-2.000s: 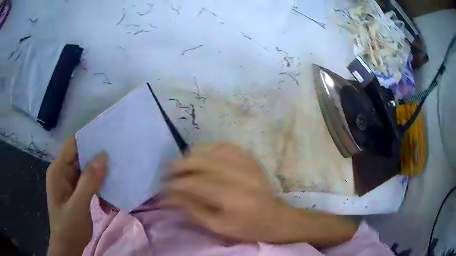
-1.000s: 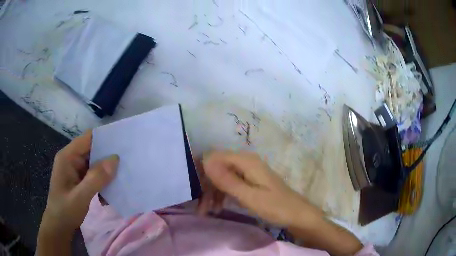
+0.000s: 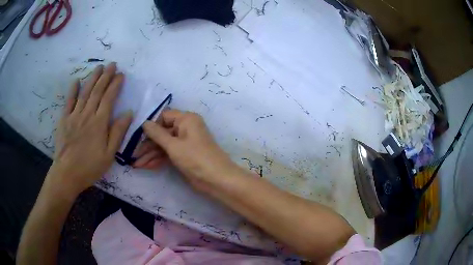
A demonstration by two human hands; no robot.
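Observation:
The stack of pressed pockets (image 3: 137, 97) lies on the white table at the left, white on top with one dark edge. My left hand (image 3: 89, 129) lies flat on the stack's left part, palm down with fingers a little apart, and covers much of it. My right hand (image 3: 181, 142) is at the stack's right side, thumb on the dark edge and fingers curled beside and under it. Single pieces in the stack cannot be told apart.
The steam iron (image 3: 377, 178) sits on its brown rest (image 3: 391, 227) at the right, beside a yellow bundle (image 3: 428, 202). Cream scraps (image 3: 407, 111) lie behind it. Red scissors (image 3: 50, 18) are far left. Black cloth (image 3: 197, 11) and a white sheet (image 3: 306, 39) lie at the far side.
The white piece that was in my left hand has come down to the stack. Both hands have moved to the stack, the left now flat on it, the right at its dark edge. The view has shifted.

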